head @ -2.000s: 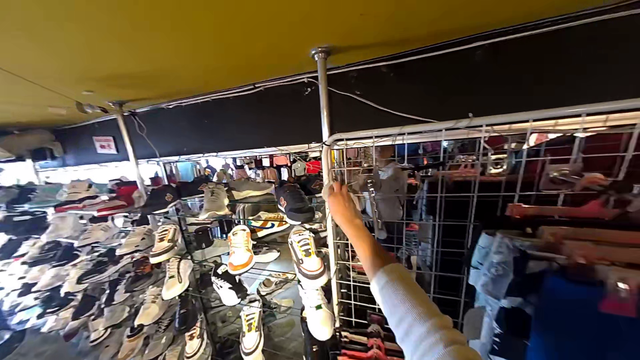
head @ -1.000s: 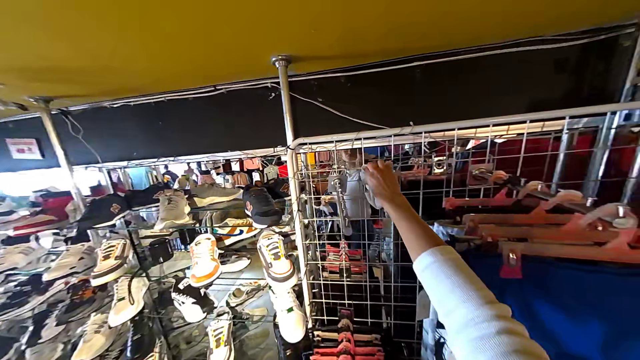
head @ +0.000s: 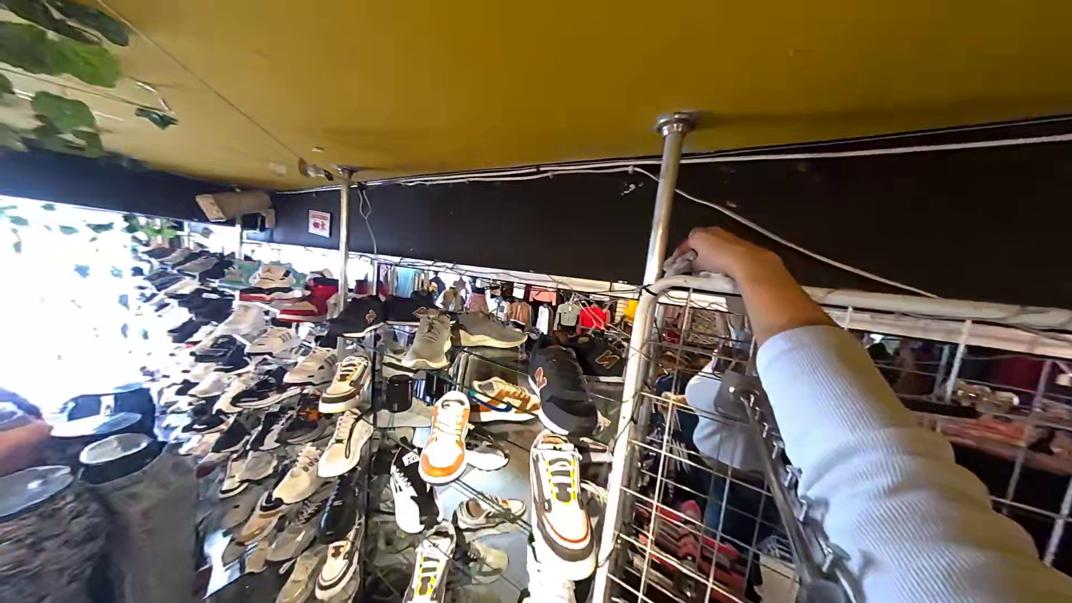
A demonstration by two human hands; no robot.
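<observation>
My right hand [head: 712,251] reaches in from the right and is at the upper left corner of a white metal grid panel [head: 641,360], beside a steel pole [head: 667,197]. Its fingers are bent over a small crumpled greyish cloth [head: 680,261], which lies against the panel's top tube. The palm side is hidden. A long metal bar with hooks [head: 775,477] hangs on the grid beside my forearm. My left hand is not in view.
Sneakers on a tiered display fill the middle and left, among them an orange and white sneaker [head: 446,440] and a black shoe [head: 563,389] near the grid. Round-topped stands [head: 117,452] are at lower left. Pink hangers [head: 687,536] show behind the grid.
My right hand has moved left along the grid panel to its upper left corner by the pole. The view has turned left and shows more of the shoe display.
</observation>
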